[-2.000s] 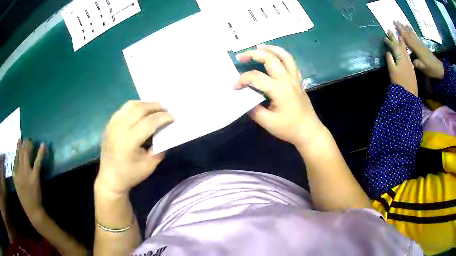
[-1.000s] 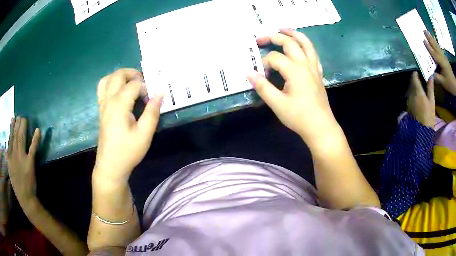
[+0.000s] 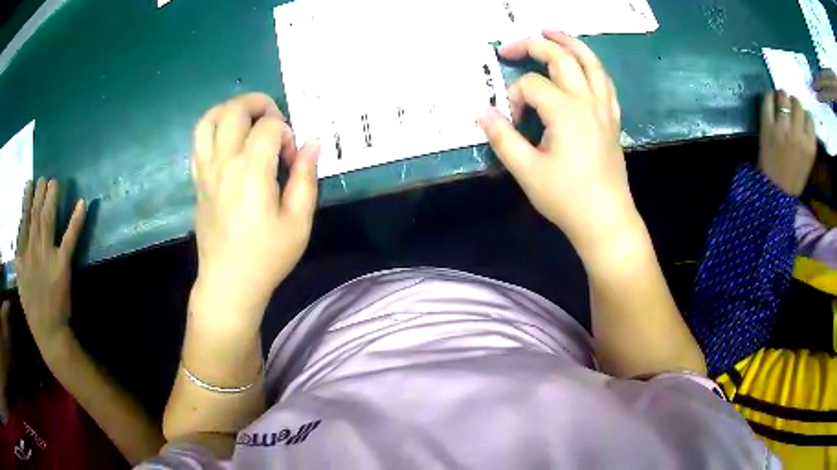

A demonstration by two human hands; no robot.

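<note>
A white unfolded sheet (image 3: 395, 83) with small printing and short dark bars lies on the green bench, its near edge close to the bench edge. My left hand (image 3: 252, 179) holds the sheet's near left corner between thumb and fingers. My right hand (image 3: 569, 124) holds its right edge near the near right corner, thumb at the corner and fingers bent above it. Another white sheet (image 3: 606, 14) lies beyond, partly cut off by the top of the picture.
The green bench top (image 3: 128, 156) has a curved far rim at the upper left. A neighbour's hand (image 3: 46, 248) rests by a white sheet (image 3: 16, 174) at left. At right, a person with a dotted blue sleeve (image 3: 748, 266) handles a white strip (image 3: 789, 73).
The sheet, earlier blank side up and raised off the bench edge, now lies flat with dark bars showing. My hands went with it. The right neighbour's hands shifted.
</note>
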